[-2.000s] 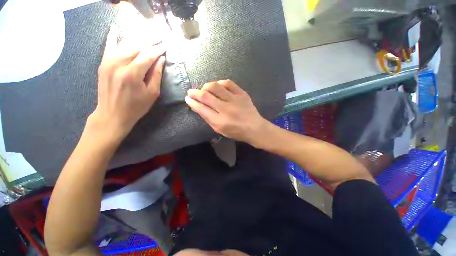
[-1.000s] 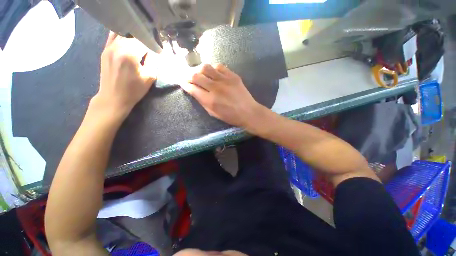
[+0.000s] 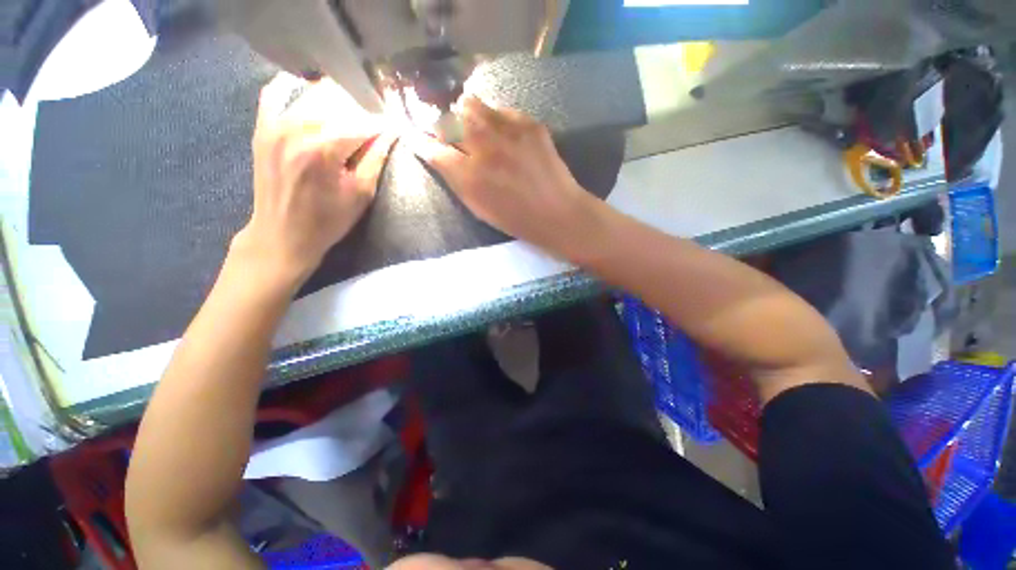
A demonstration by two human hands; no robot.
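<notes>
A dark grey garment panel (image 3: 145, 189) lies flat on the white table under the sewing machine head (image 3: 446, 33). My left hand (image 3: 318, 167) lies on the panel left of the needle area, fingertips pointing inward. My right hand (image 3: 507, 167) lies on it at the right, thumb and fingertips close to the left ones. Both hands press the fabric beside the presser foot area (image 3: 418, 106), which is washed out by lamp glare. The small grey pocket piece between the fingertips cannot be made out in the glare.
The table's green edge (image 3: 446, 317) runs across in front of my lap. Orange-handled scissors (image 3: 872, 169) lie at the right end, near a light-blue holder (image 3: 973, 232). A blue basket (image 3: 958, 434) stands lower right. A red basket (image 3: 89, 501) with a white strip (image 3: 323, 445) is below left.
The panel and both hands have moved forward, away from my body, to the needle area. The panel's near edge now lies on the table, exposing the white strip and green edge. The machine head shows more.
</notes>
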